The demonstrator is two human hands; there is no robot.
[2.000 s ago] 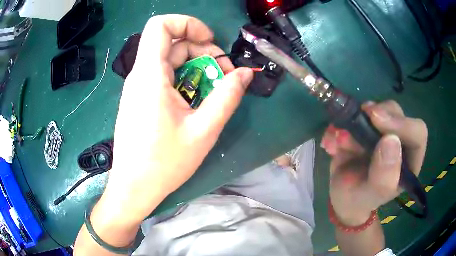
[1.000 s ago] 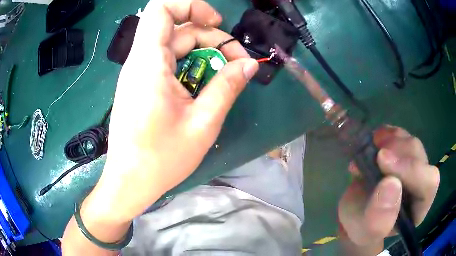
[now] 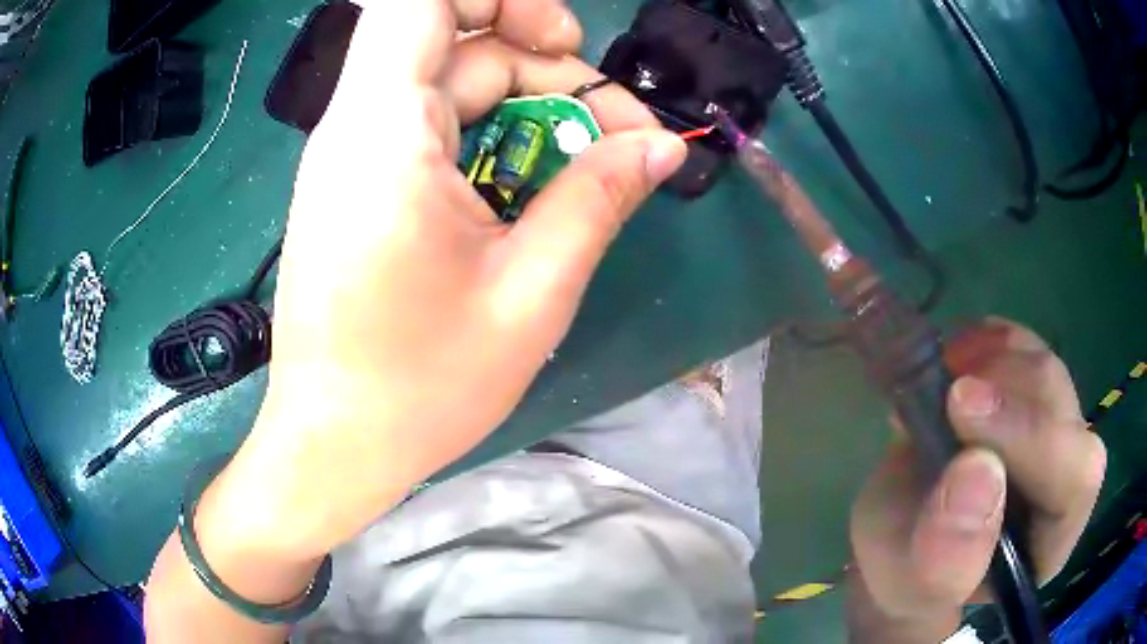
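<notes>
My left hand (image 3: 440, 277) holds a green circuit board (image 3: 554, 123) with yellow and dark parts, and its thumb and finger pinch a red wire (image 3: 696, 132). The red wire's end lies over a black plug-side housing (image 3: 686, 76) on the bench. A black wire also runs from behind my fingers to the housing. My right hand (image 3: 981, 466) grips the dark handle of a soldering iron (image 3: 868, 302). The iron's tip is at the red wire's end, over a metal contact of the housing. Whether they touch is hard to tell.
Black adapter cases (image 3: 145, 103) and another black shell (image 3: 308, 69) lie at upper left. A solder wire coil (image 3: 84, 321) and a coiled black output cable (image 3: 208, 346) lie at left. Black cords (image 3: 855, 176) cross the upper right. A blue bin (image 3: 28, 497) is at the left edge.
The iron's tip has come down from above the housing to the red wire's end. My left hand, with board and wire, has shifted slightly right and up.
</notes>
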